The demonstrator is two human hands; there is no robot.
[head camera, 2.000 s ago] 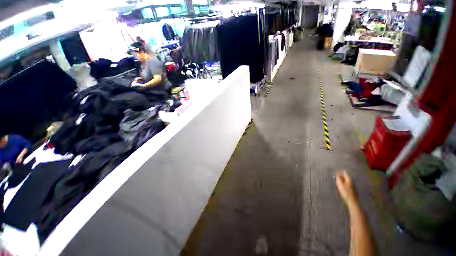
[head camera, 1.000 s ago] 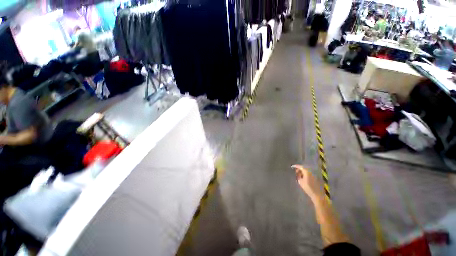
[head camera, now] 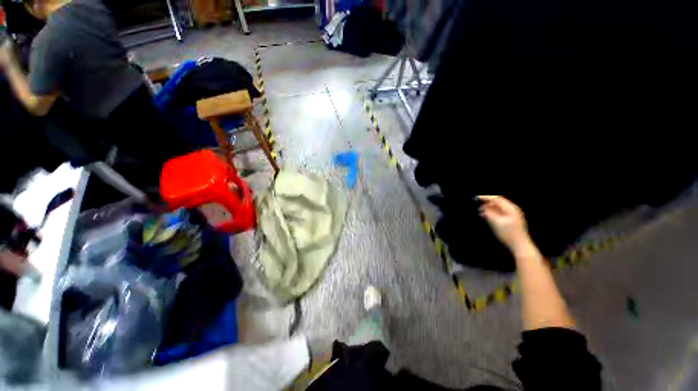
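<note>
My right hand [head camera: 503, 220] is in front of a dense row of dark hanging garments [head camera: 566, 107] at the right. Its fingers are loosely bent; no held thing shows, and whether it touches the cloth cannot be told. My left hand is out of the picture. A pale green sack [head camera: 300, 229] lies on the floor ahead, beside a red plastic stool [head camera: 200, 182]. A wooden stool [head camera: 224, 107] stands behind the red one.
A person in a grey shirt [head camera: 84, 57] is at the upper left. Clear plastic bags [head camera: 115, 305] and dark cloth lie low left by a white table edge [head camera: 65, 252]. A white partition top [head camera: 260, 366] is near my feet. Yellow-black tape [head camera: 476, 299] marks the floor.
My view has turned left, off the long aisle and past the partition's end. The hanging garments now fill the right side, close to my right hand. The stools and green sack have come into view.
</note>
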